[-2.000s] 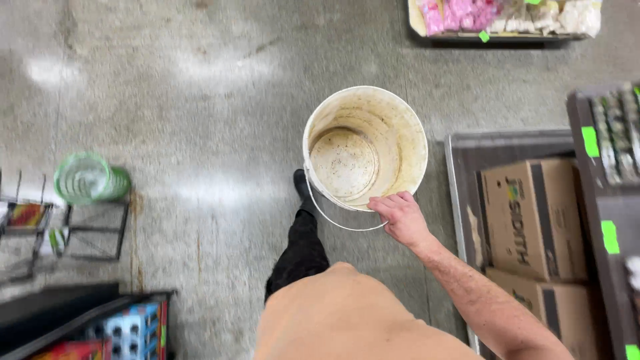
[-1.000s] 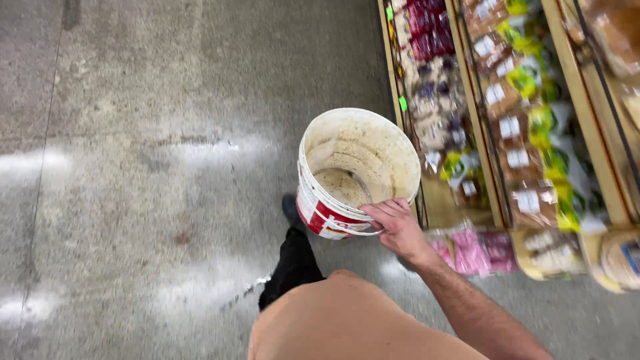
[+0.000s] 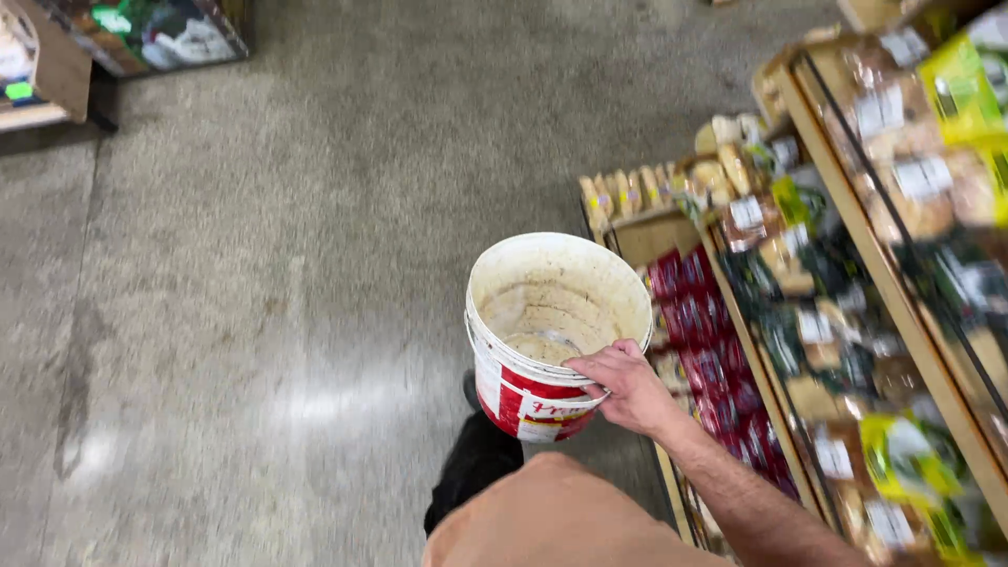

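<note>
A white plastic bucket (image 3: pixel 504 390) with a red and white printed label hangs in front of my body, its open top tilted toward me. Brown stains and specks mark its inner wall, and no load shows inside. My right hand (image 3: pixel 626 386) grips the near right part of the rim, fingers over the edge, close to where the bucket's handle runs. My left hand is out of the frame. Below the bucket a dark trouser leg and part of a dark shoe show on the concrete floor (image 3: pixel 260 260).
Tiered wooden shelves (image 3: pixel 874 268) of bagged bread run along the right, close to my right arm. Red packets (image 3: pixel 709 362) fill a lower shelf near the bucket. At the upper left stand a wooden display unit (image 3: pixel 67 71) and a dark bin (image 3: pixel 169 35) of goods.
The view has moved along the store, from boxes and racks to bread shelves on the right. My right hand keeps its hold on the bucket, whose red label has come into sight.
</note>
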